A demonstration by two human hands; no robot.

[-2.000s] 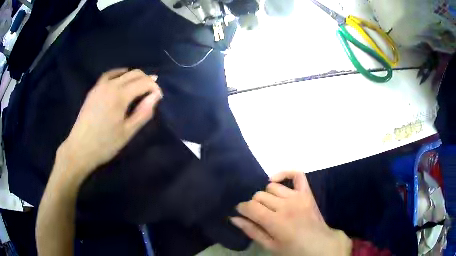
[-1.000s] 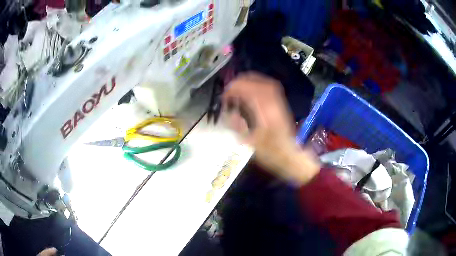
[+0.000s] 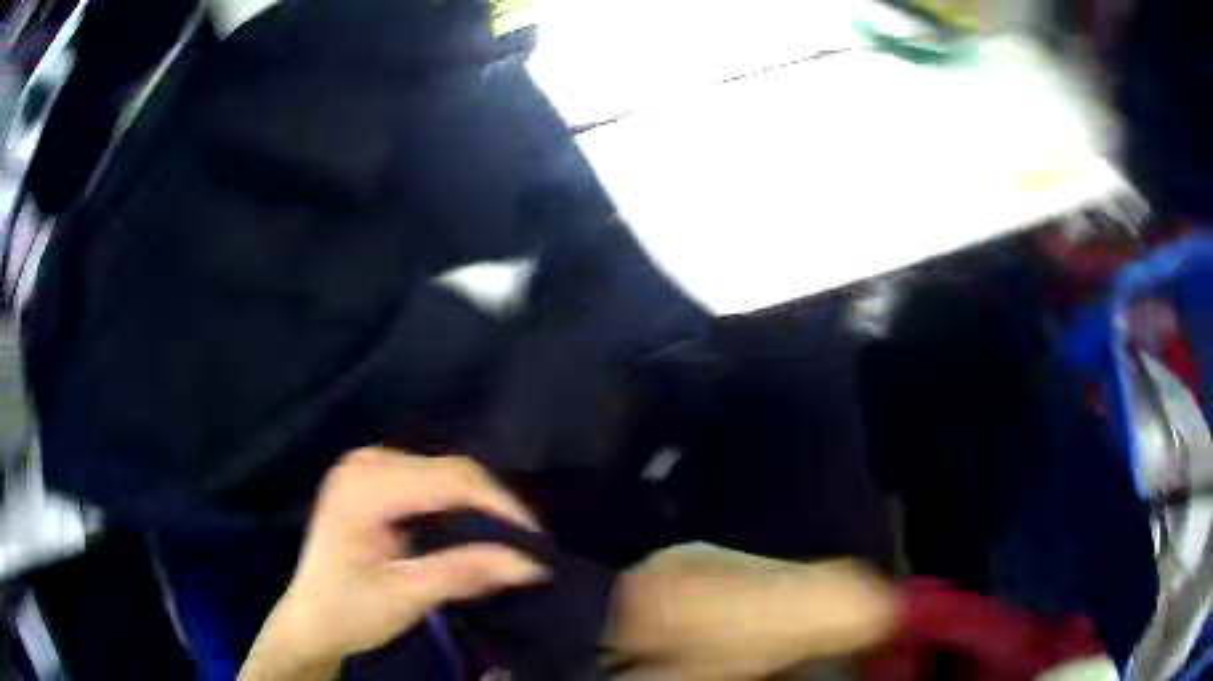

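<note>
The dark garment piece (image 3: pixel 306 240) spreads over the left of the white table and down over the lap, with a small pale patch (image 3: pixel 492 283) showing near its middle. My left hand (image 3: pixel 412 552) is at the bottom, thumb and fingers around a dark fold of the cloth. My right hand (image 3: pixel 738 612) is blurred, low and right of my left hand, at the lower part of the cloth. Its fingertips are not clear, and I cannot tell what it holds. A small light mark (image 3: pixel 660 463) shows on the dark cloth above my right hand.
The white table (image 3: pixel 825 186) is at the upper right. Blurred green scissors handles (image 3: pixel 918 47) lie at its back. The blue basket (image 3: pixel 1125 386) with pale scraps (image 3: pixel 1177 439) stands at the right edge. The machine head is out of view.
The view swung right to the machine and basket, then back over the cloth. My right hand moved from the table's far right down to the cloth. My left hand is lower than two seconds ago.
</note>
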